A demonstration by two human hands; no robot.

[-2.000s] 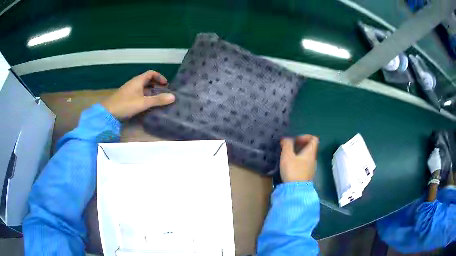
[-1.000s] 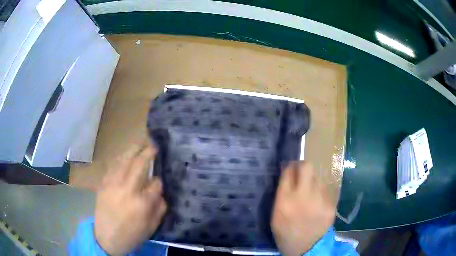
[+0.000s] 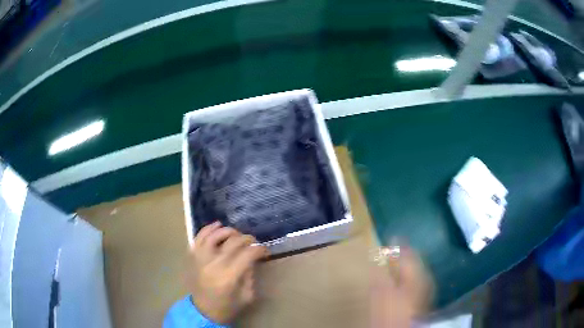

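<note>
A white box base (image 3: 307, 238) with the dark dotted bag (image 3: 262, 173) lying inside it is at the middle, over the far part of the brown cardboard sheet and the pale rail. My left hand (image 3: 225, 269) is on the box's near left corner, fingers bent over its near wall. My right hand (image 3: 406, 288) is blurred at the lower right, apart from the box; whether it holds anything cannot be made out.
White box lids (image 3: 51, 250) stand at the left. A stack of white leaflets (image 3: 477, 204) lies on the green bench at the right. A pale rail (image 3: 390, 100) and slanted post (image 3: 480, 48) border the green belt. Waiting headphones (image 3: 499, 51) lie beyond. A person's blue sleeve (image 3: 567, 246) shows at right.
The bag has gone from between my hands into the box. The box has moved away from me toward the rail. My right hand has moved off the bag to the right.
</note>
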